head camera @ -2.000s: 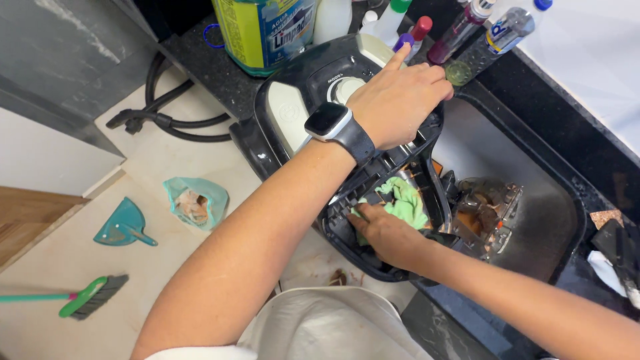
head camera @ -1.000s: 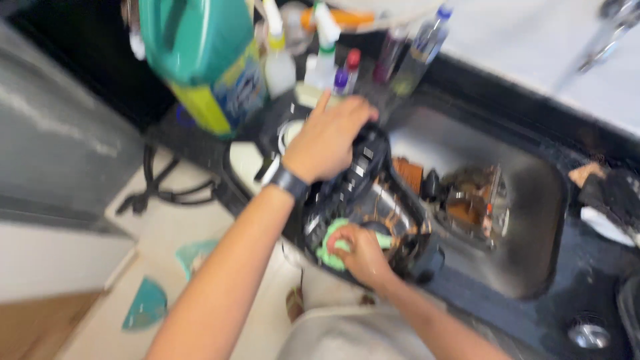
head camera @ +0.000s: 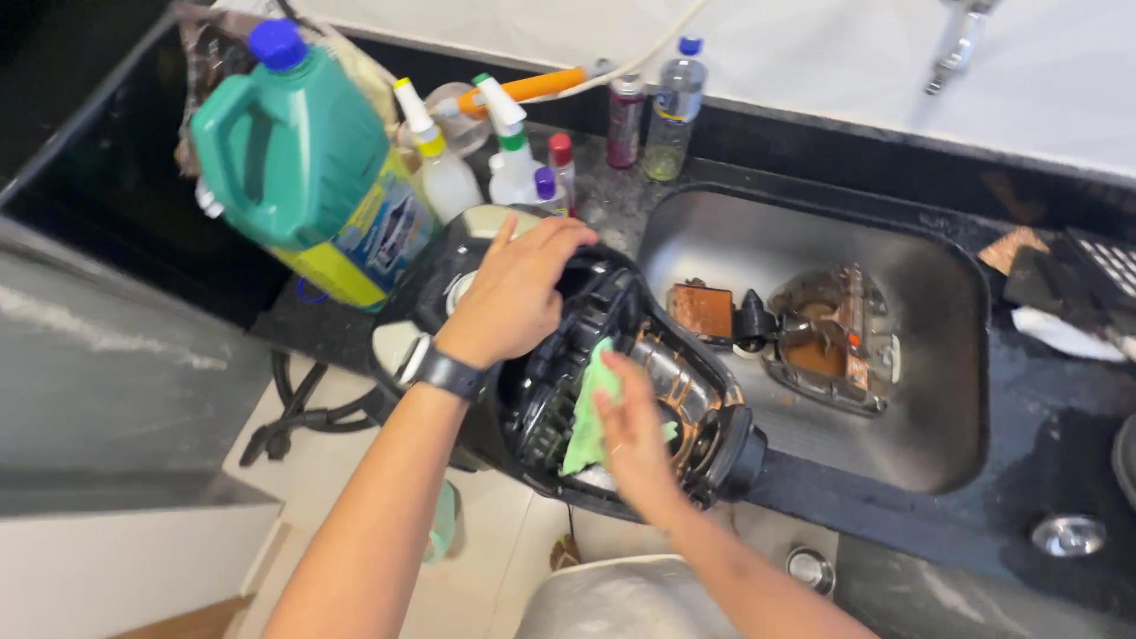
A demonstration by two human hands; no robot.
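Observation:
The black and cream vacuum cleaner body (head camera: 555, 417) rests at the counter's edge, left of the sink, with its inside exposed and brown dirt along its right part. My left hand (head camera: 519, 297), with a dark watch at the wrist, lies on the top of the body and grips its rim; the thumb and part of the palm side are hidden. My right hand (head camera: 635, 435) holds a light green cloth (head camera: 590, 413) inside the cavity. A clear dust container (head camera: 825, 342) with brown water and a brown-coated filter (head camera: 701, 311) lie in the steel sink (head camera: 923, 426).
A large teal jug (head camera: 306, 169), a white spray bottle (head camera: 448, 177) and several smaller bottles stand behind the body. A faucet (head camera: 958, 49) is above the sink. Dark parts (head camera: 1069, 284) lie on the counter at right. A black hose (head camera: 311, 408) is on the floor at left.
My right hand and the green cloth have shifted within the cavity, and the cloth now hangs more stretched out. My left hand stays on the top of the body. The view has swung toward the sink.

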